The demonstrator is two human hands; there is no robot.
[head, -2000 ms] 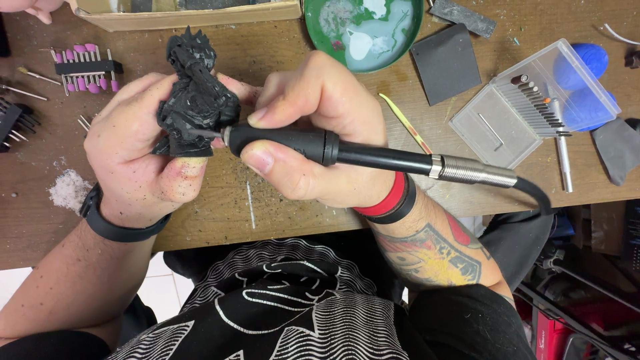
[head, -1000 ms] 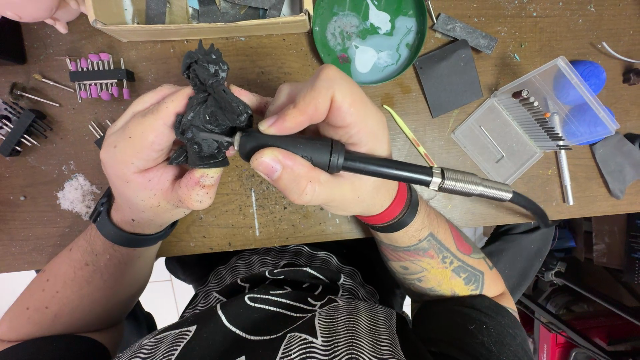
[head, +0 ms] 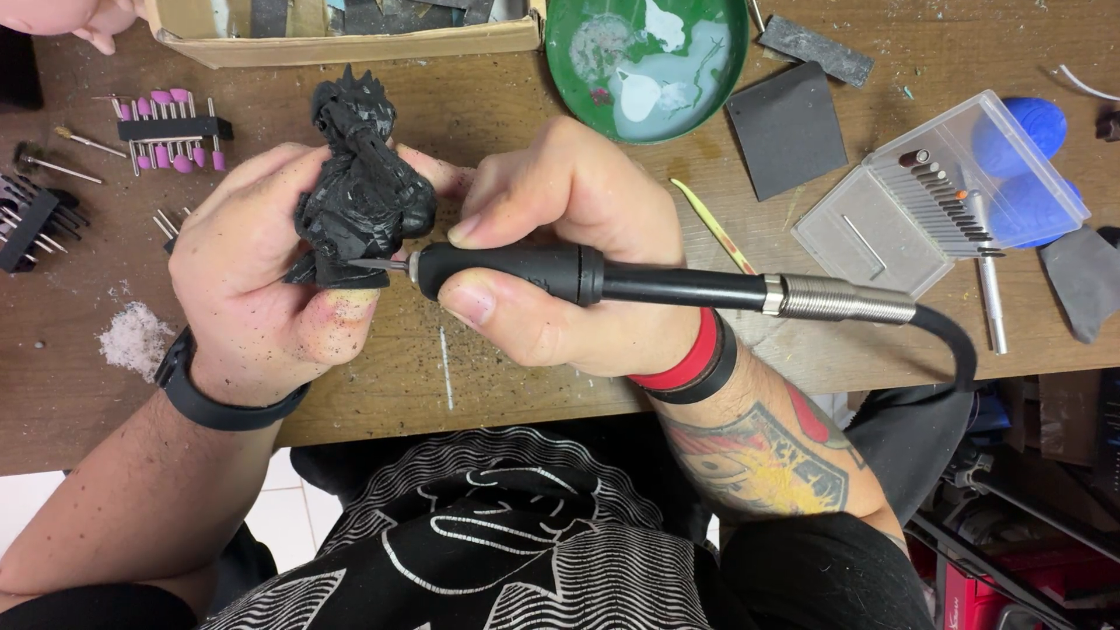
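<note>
My left hand [head: 254,262] holds a black carved figurine [head: 359,192] upright, its spiky head pointing away from me and its base by my thumb. Around the black grip of a flex-shaft rotary handpiece [head: 525,273], the thumb and fingers of my right hand [head: 569,245] are closed. A thin pointed metal bit [head: 381,263] juts from the handpiece toward the left and lies over the lower part of the figurine; whether it touches is hard to tell. The handpiece's spring collar [head: 844,299] and black cable run off to the right.
Pink grinding points in a black holder [head: 171,129] and a white powder pile [head: 136,339] lie left. Behind stand a cardboard box [head: 350,45] and a green dish [head: 647,131] with whitish liquid. A black square sheet [head: 786,129], a yellowish tool [head: 713,225] and a clear bit case [head: 875,236] are right.
The bit, hidden or barely visible against the figurine earlier, now shows clearly across its lower part. Both hands keep their hold on the figurine and handpiece.
</note>
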